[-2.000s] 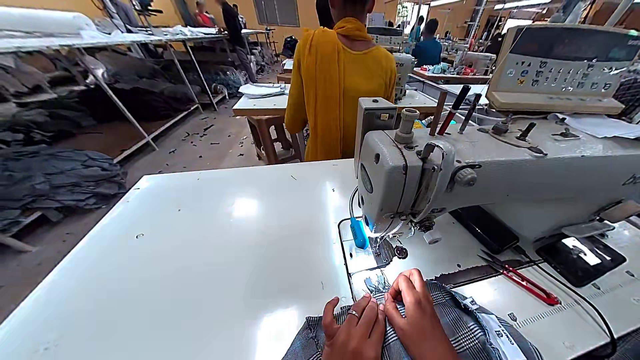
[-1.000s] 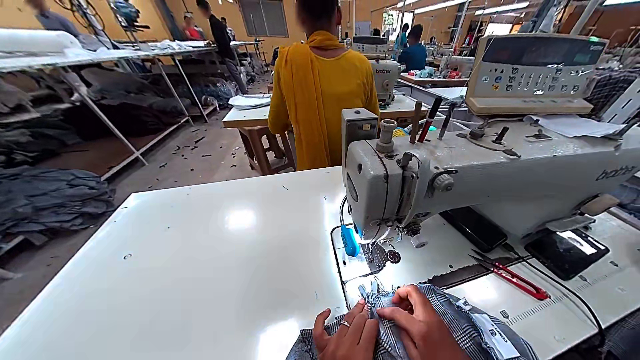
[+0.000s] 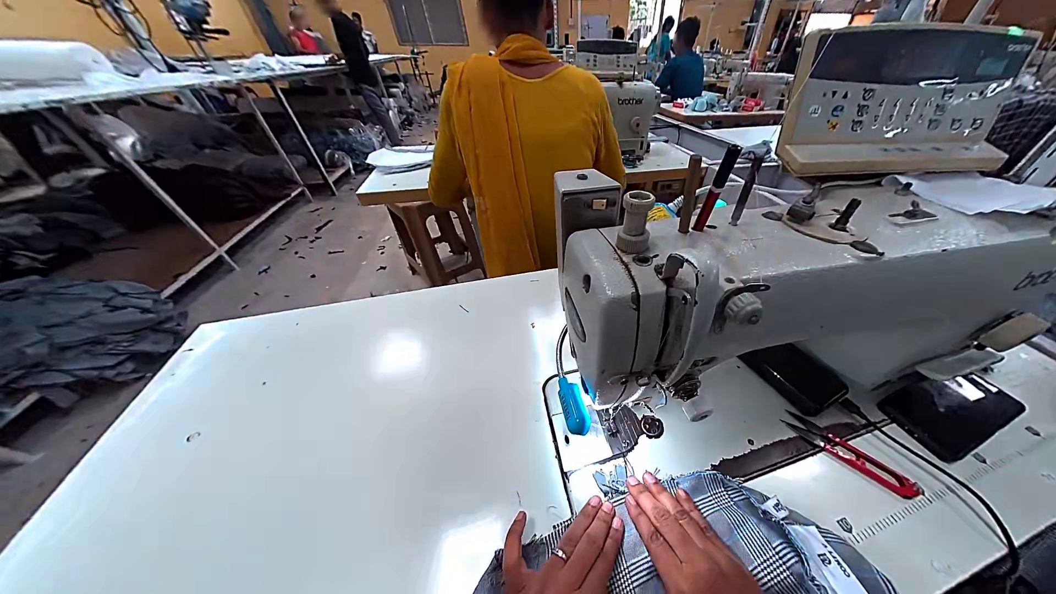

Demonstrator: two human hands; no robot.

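A grey plaid fabric piece [image 3: 726, 503] with white labels lies on the white sewing table, just in front of the needle area. Both hands rest flat on it. My left hand [image 3: 569, 549], with a ring on one finger, has its fingers spread on the cloth. Beside it, my right hand [image 3: 681, 536] presses the fabric with its fingers close together. Small fabric scraps [image 3: 610, 480] lie at the fingertips. Beyond them stands the industrial sewing machine [image 3: 660, 305], its presser foot [image 3: 623, 425] lit by a blue-cased lamp [image 3: 573, 406]. The fabric is apart from the foot.
Red-handled thread snips [image 3: 866, 466] and two black phones [image 3: 796, 379], [image 3: 953, 417] lie right of the needle area, with a cable running past. A control panel [image 3: 907, 99] stands on the machine. Ahead sits a person in yellow [image 3: 528, 148]; garment piles [image 3: 82, 338] lie at left.
The fingers of both hands were bent and gathered at the fabric's edge; now they lie straighter and flatter on the cloth.
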